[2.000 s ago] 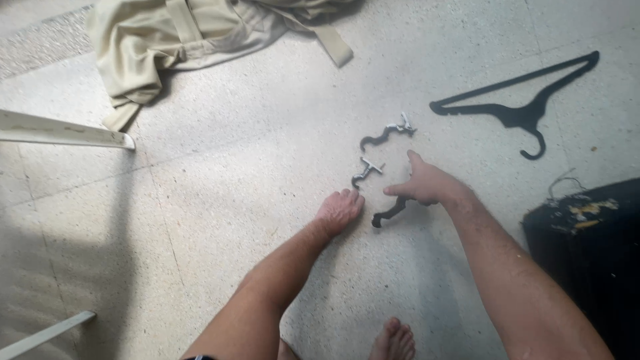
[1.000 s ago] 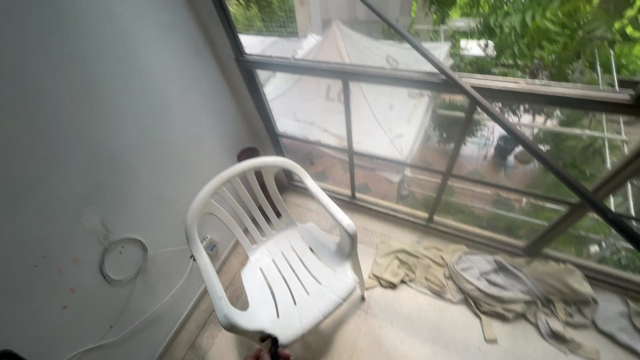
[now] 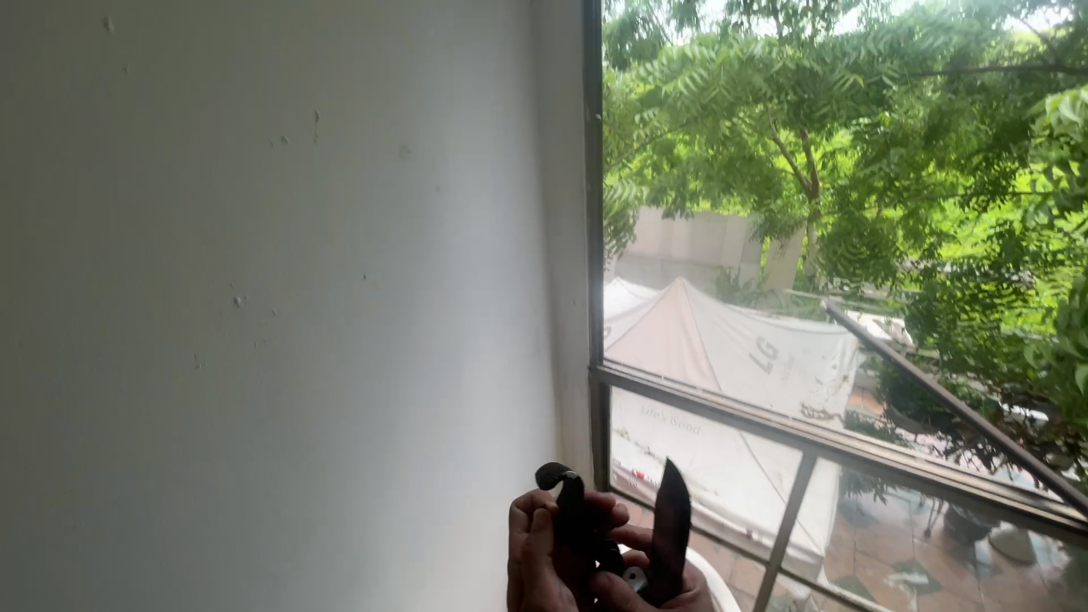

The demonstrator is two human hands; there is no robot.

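Both hands are raised close together at the bottom of the head view, dark against the window. My left hand point(image 3: 535, 557) grips a dark curved hook-shaped piece point(image 3: 571, 501), whose rounded tip sticks up above the fingers. My right hand point(image 3: 659, 586) is closed around a dark flat piece with a pointed top point(image 3: 671, 527), which stands upright. A small pale part with a hole point(image 3: 633, 579) shows between the fingers of my right hand. The lower ends of the dark pieces are hidden by the hands, and their exact kind is hard to tell in the shadow.
A pale wall point(image 3: 280, 297) with small chipped marks fills the left side. The metal window frame point(image 3: 705, 399) runs down and across at the right. Behind the hands shows the white rim of a chair point(image 3: 714, 578). Outside stand a white tent canopy point(image 3: 739, 340) and trees point(image 3: 816, 153).
The view has swung up from the floor to the wall and window. My hands, earlier at dark hooked pieces on the floor, are now raised together with dark pieces in them.
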